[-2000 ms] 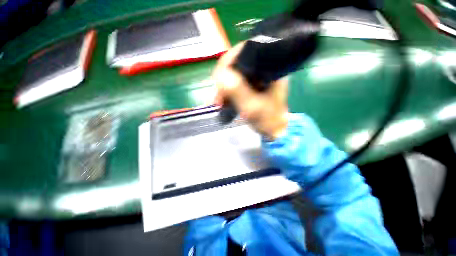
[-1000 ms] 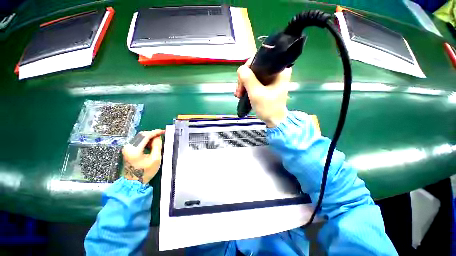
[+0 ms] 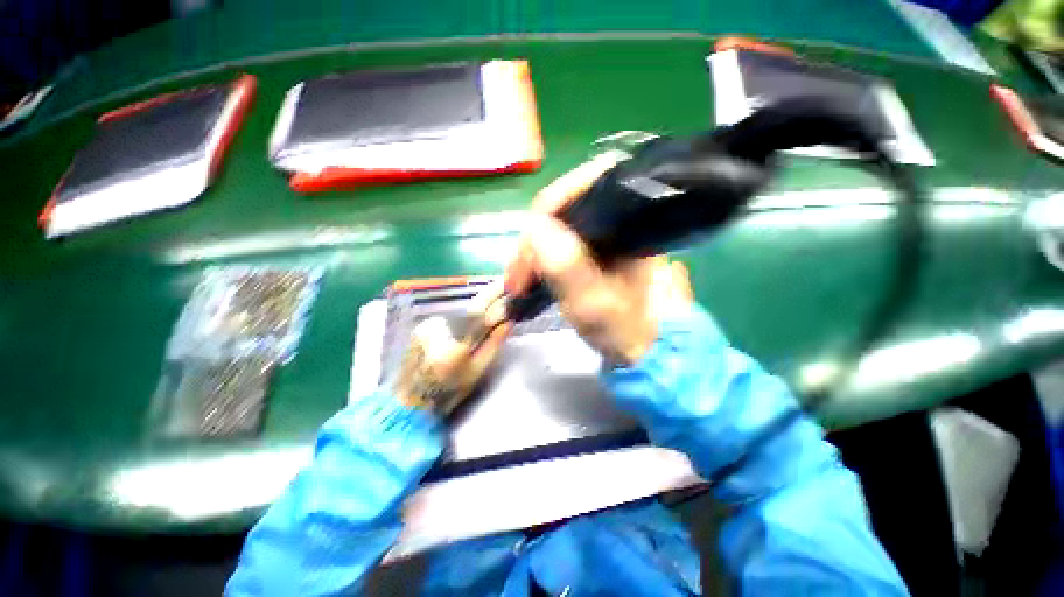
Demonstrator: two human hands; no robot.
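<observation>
The picture is blurred by motion. My right hand (image 3: 607, 292) grips the black electric screwdriver (image 3: 665, 198), tilted with its nose pointing down and left. My left hand (image 3: 449, 362) is over the laptop bottom cover (image 3: 525, 402), its fingertips at the screwdriver's nose; whether they hold a screw cannot be seen. The cover lies on a white sheet (image 3: 548, 501) with an orange-red edge showing at the far side. The black screwdriver cord (image 3: 904, 268) loops from the tool's tail over my right arm.
Two clear screw bags (image 3: 274, 306) lie left of the laptop. Farther back, waiting laptops on white and orange-red layers lie at the far left (image 3: 146, 146), the middle (image 3: 397, 111) and the right (image 3: 805, 88). The shiny green bench (image 3: 82, 303) curves across the view.
My left hand has moved right from beside the screw bags to the screwdriver's nose over the cover. The screwdriver has tilted flatter and its nose is lower and further left. The view has shifted.
</observation>
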